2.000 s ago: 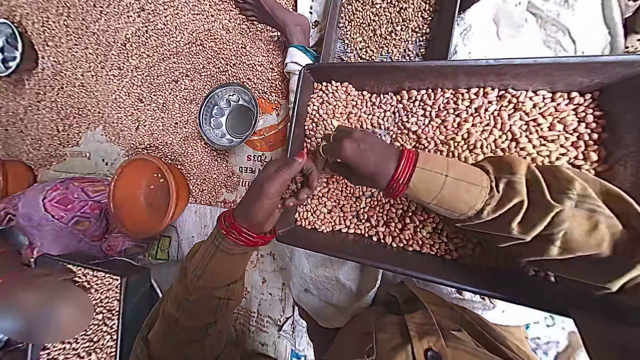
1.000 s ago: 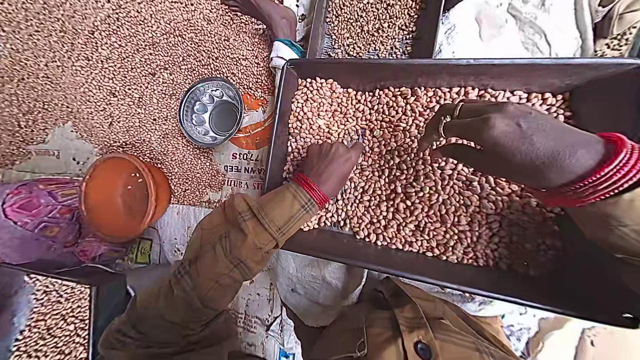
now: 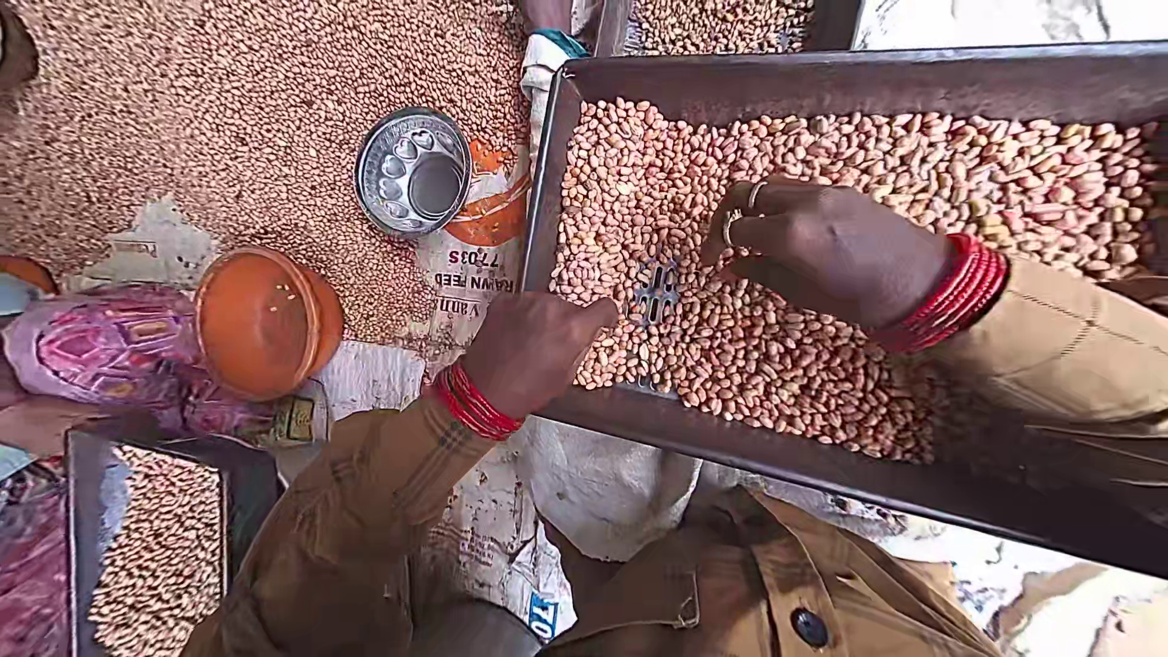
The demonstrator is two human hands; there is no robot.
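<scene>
A dark metal tray point(image 3: 602, 415) with raised walls holds a layer of shelled peanuts point(image 3: 803, 365). Small slots in its bottom show through a gap in the nuts. My left hand point(image 3: 538, 351), with red bangles at the wrist, is over the tray's near left corner, its fingers bent together; whether a nut is between them is hidden. My right hand point(image 3: 812, 242), with rings and red bangles, is over the middle of the peanuts, its fingers curled down toward them. Its fingertips are partly hidden, so I cannot tell whether they hold a nut.
A wide spread of peanuts point(image 3: 228, 119) covers the floor at the upper left, with a steel bowl point(image 3: 413, 173) at its edge. Orange bowls point(image 3: 257, 324) stand at the left beside patterned purple cloth point(image 3: 109, 347). Other trays of nuts are at the lower left point(image 3: 160, 547) and top point(image 3: 721, 23).
My hands were close together over the tray two seconds ago; they are now apart. Since one second ago my left hand has moved back toward the tray's near left corner.
</scene>
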